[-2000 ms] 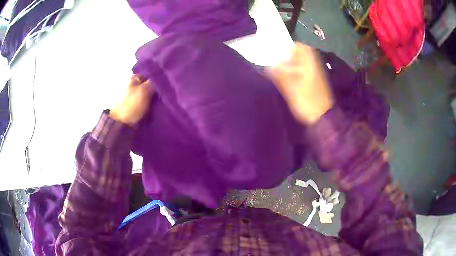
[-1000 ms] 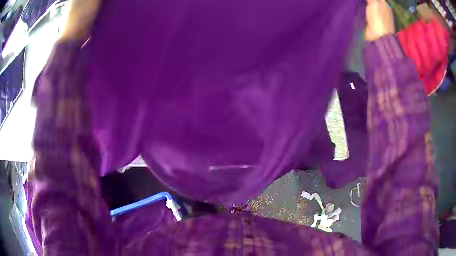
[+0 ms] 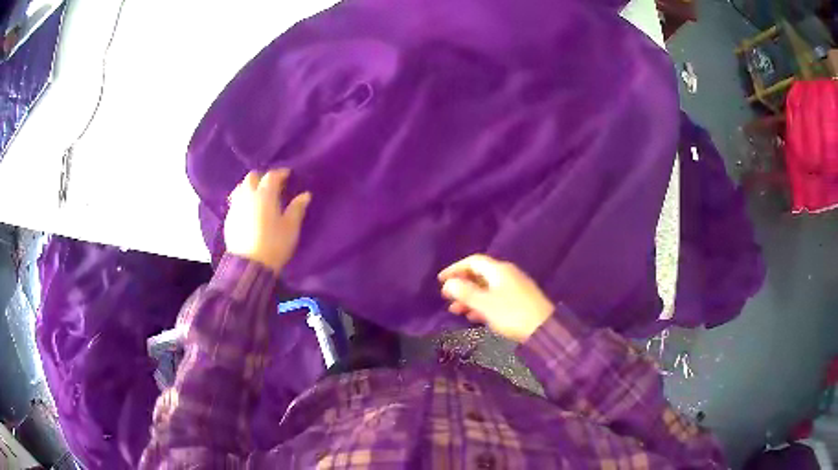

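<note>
A plain purple garment (image 3: pixel 432 156) lies spread over the white table (image 3: pixel 138 119) and covers most of it in front of me, with soft wrinkles and its lower edge near my body. My left hand (image 3: pixel 262 220) rests on the garment's left part, fingers apart, holding nothing that I can see. My right hand (image 3: pixel 496 294) is at the garment's near edge, fingers curled. Whether its fingertips pinch the cloth or something small is unclear.
A purple garment pile (image 3: pixel 721 229) lies beyond the table's right edge. Another purple heap (image 3: pixel 92 349) is at lower left, by a blue bar (image 3: pixel 296 305). A red item (image 3: pixel 813 147) is at far right. A thin dark line crosses the table at left.
The garment, held up and stretched between both hands a second ago, now lies spread on the table. Both hands have come down and closer to my body.
</note>
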